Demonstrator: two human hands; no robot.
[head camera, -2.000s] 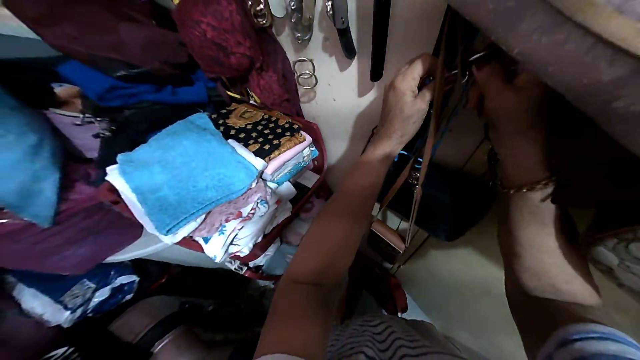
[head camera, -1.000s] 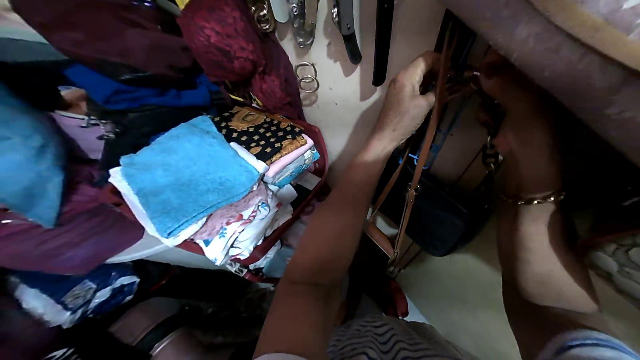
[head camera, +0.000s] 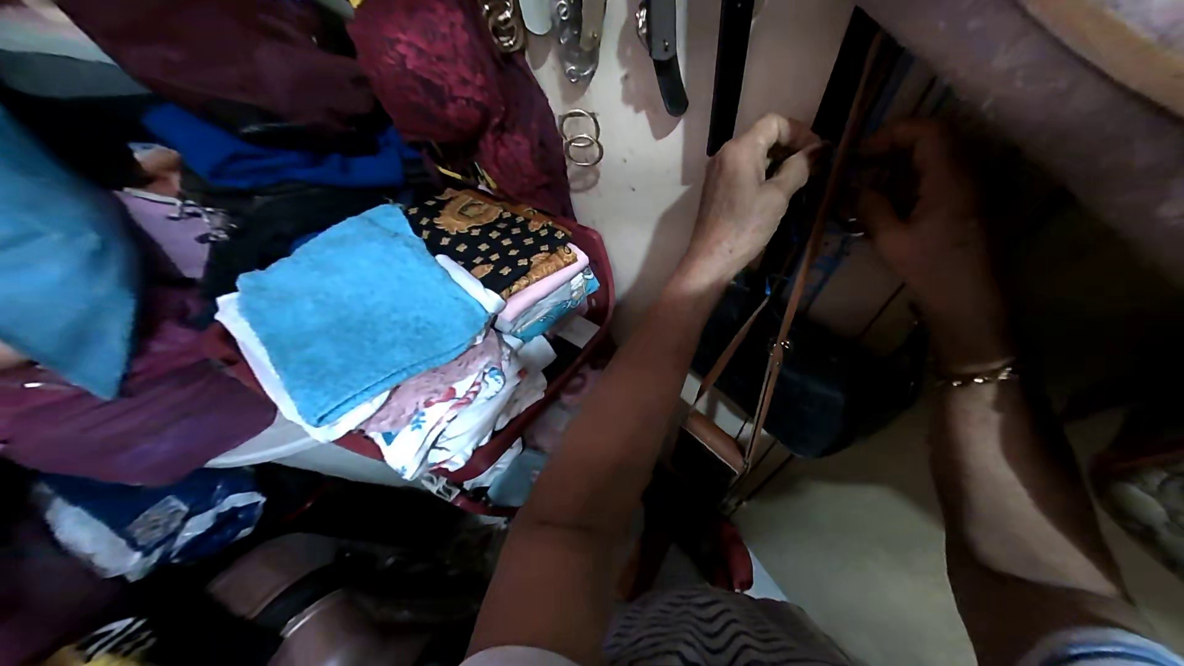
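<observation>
Beside the hanging straps, my left hand (head camera: 754, 190) has its thumb and fingertips pinched together; what is between them is too dark to make out. My right hand (head camera: 925, 203), with a chain bracelet at the wrist, is in deep shadow just right of the straps, its fingers curled near a small metal piece. A thin brown strap (head camera: 803, 277) runs down between my hands to a brown bag (head camera: 714, 440). Behind it hangs a dark bag (head camera: 814, 393), below my hands.
At left, a folded light blue towel (head camera: 361, 314) and folded cloths (head camera: 499, 245) fill a red-rimmed basket (head camera: 606, 277). Metal rings (head camera: 581, 139) and dark belts (head camera: 731, 74) hang on the wall. A maroon lace cloth (head camera: 435, 83) hangs beside them. A padded edge (head camera: 1036, 102) juts in at upper right.
My left hand has moved slightly down, away from the top of the brown strap. The dark bag below has shifted a little.
</observation>
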